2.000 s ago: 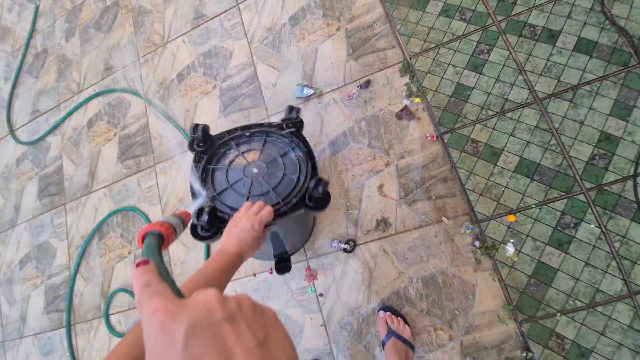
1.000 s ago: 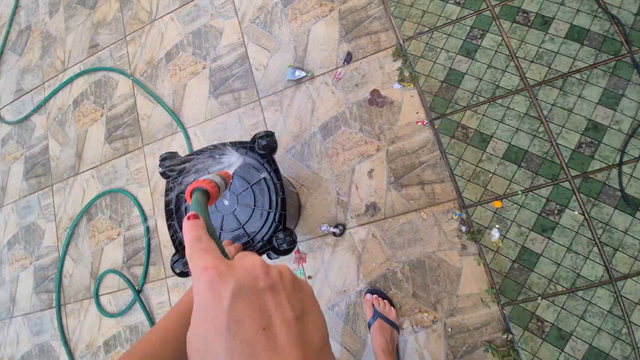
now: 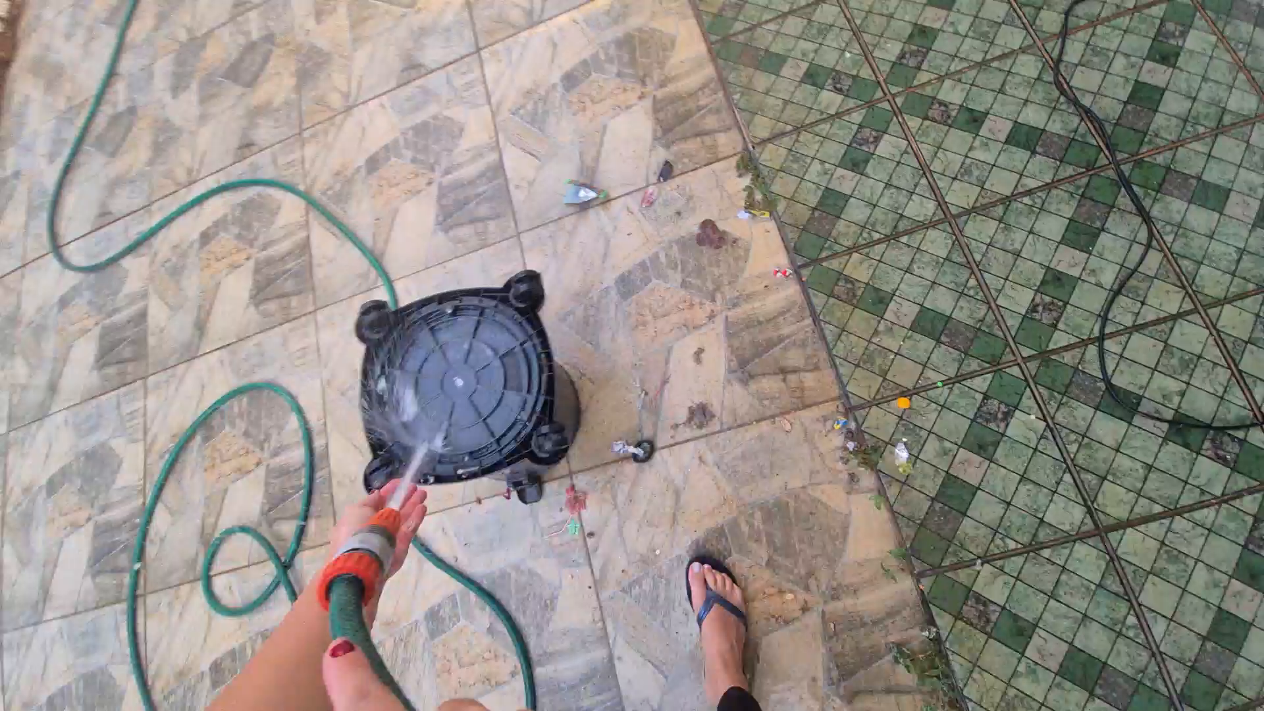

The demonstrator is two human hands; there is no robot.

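Note:
A dark drum-shaped container stands upside down, its round ribbed black plastic base (image 3: 459, 380) facing up with several caster wheels around it. My right hand (image 3: 357, 679), mostly cut off by the bottom edge, grips the green garden hose (image 3: 348, 612) behind its orange and grey nozzle (image 3: 365, 558). Water sprays from the nozzle onto the near left part of the base. My left hand (image 3: 403, 518) is held low beside the near left caster, fingers spread and palm partly turned up; the nozzle hides part of it. Whether its fingertips touch the base cannot be told.
More green hose (image 3: 306, 444) loops over the beige patterned floor tiles (image 3: 415, 158). Small litter, including a crumpled wrapper (image 3: 583, 194), lies about. My foot in a dark flip-flop (image 3: 718, 612) is at the lower middle. Green mosaic tiles (image 3: 997, 267) with a black cable (image 3: 1121, 281) are on the right.
My right hand has drawn the nozzle back from over the base toward the bottom of the view. My left hand, largely hidden one second ago, now shows at the near left caster.

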